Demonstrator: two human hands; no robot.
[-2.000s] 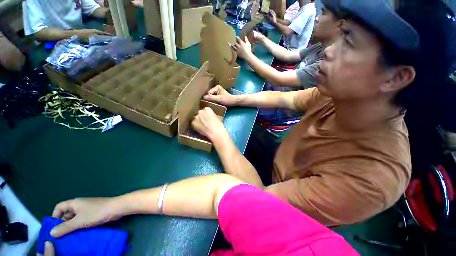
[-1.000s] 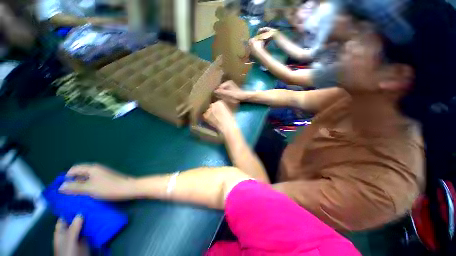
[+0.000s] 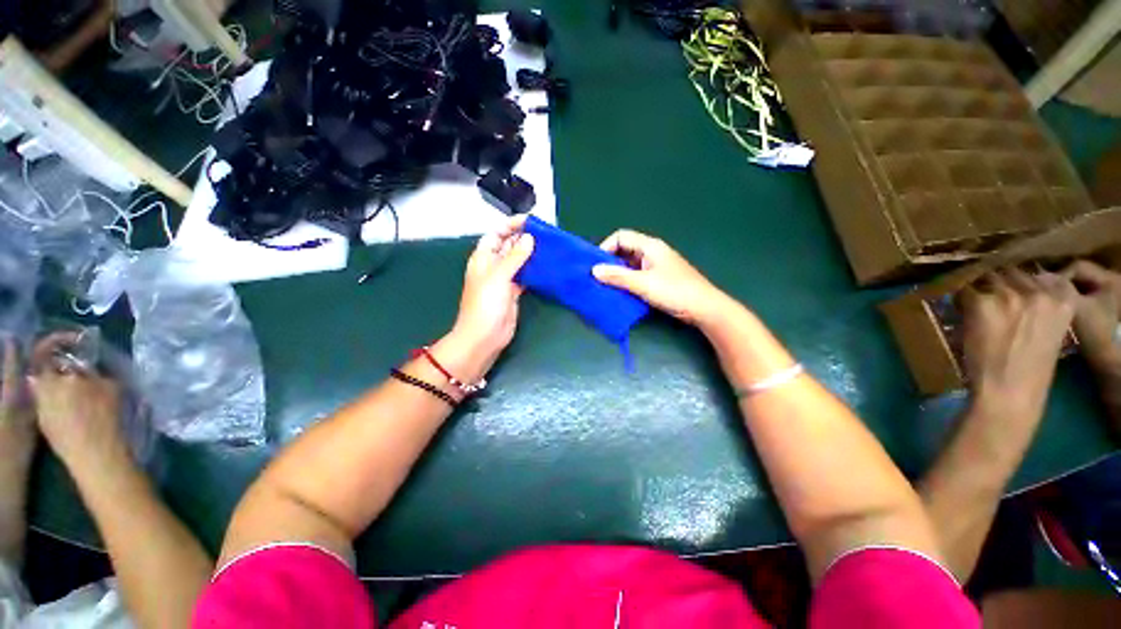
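A folded bright blue cloth is held between my two hands above the green table, with a thin tail hanging from its lower right end. My left hand grips its upper left end. My right hand holds its right part, thumb on top. Whether anything lies inside the cloth cannot be seen. Just beyond my hands, a tangled heap of black adapters and cables lies on a white sheet.
Clear plastic bags and a neighbour's hands are at the left, near white cords. Yellow-green strands, a brown divider tray and a small mailer box with another person's hands are at the right.
The view has swung from the right neighbour to the table ahead. Both my hands now show fully, still holding the cloth. The heap and plastic bags have come into view.
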